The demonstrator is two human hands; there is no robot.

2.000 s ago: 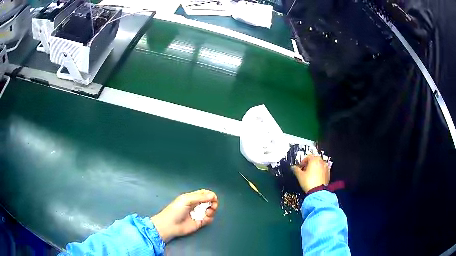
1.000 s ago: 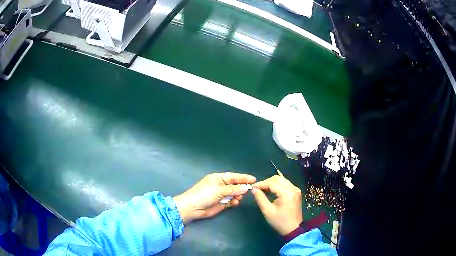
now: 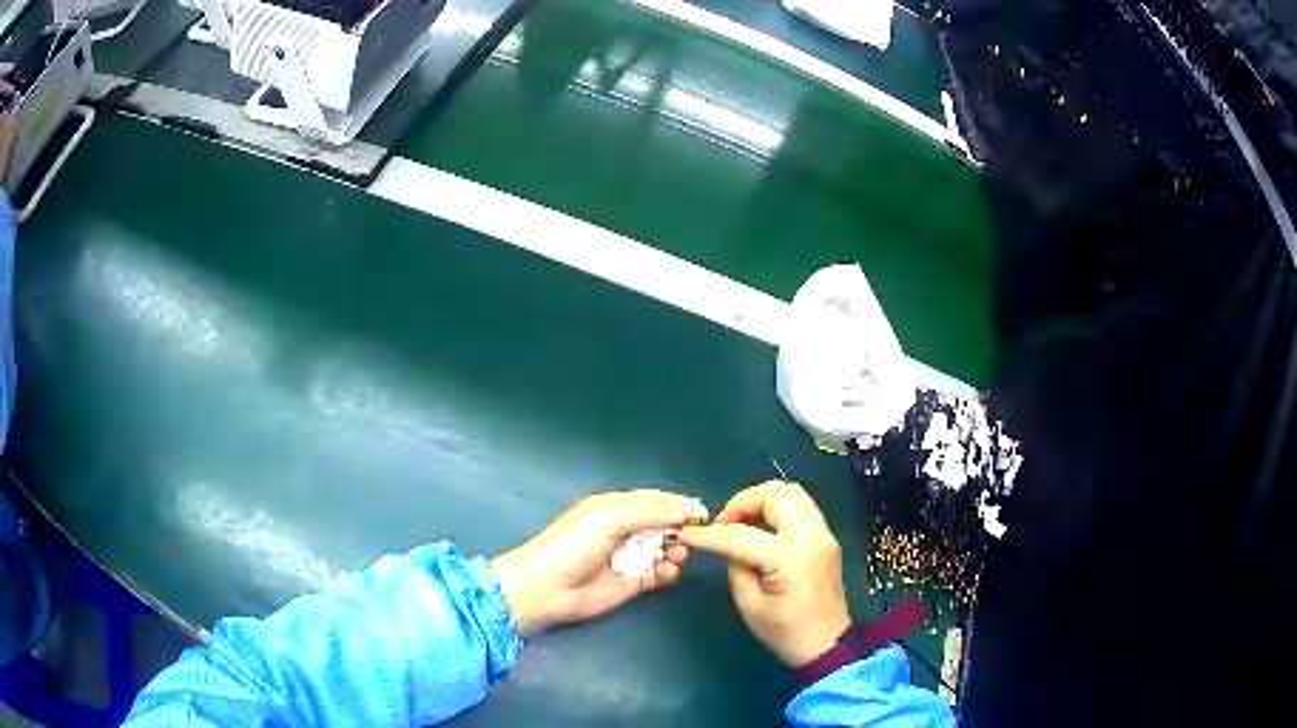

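My left hand (image 3: 590,555), bare, is low in the middle of the view, with several small white pieces (image 3: 642,553) in its curled palm. Its thumb and forefinger are together, with a bit of white at their tips. My right hand (image 3: 780,566), bare with a dark red band at the wrist, meets it from the right. Its thumb and forefinger pinch a tiny orange-brown part at the left fingertips; the part is too small to name. The thin tool (image 3: 778,468) lies behind my right hand, mostly hidden.
A white roll (image 3: 839,363) stands beside a heap of white flakes (image 3: 960,448) and a brass heap (image 3: 910,558). Black sheeting (image 3: 1138,427) covers the right. White housings (image 3: 327,71) stand upper left. A pale rail (image 3: 569,250) crosses the bench. A blue sleeve shows at the left edge.
My left hand went from lying open with white pieces to pinching. My right hand left the white heap and joined it, now with a tiny orange-brown part. A blue sleeve has appeared at the left edge.
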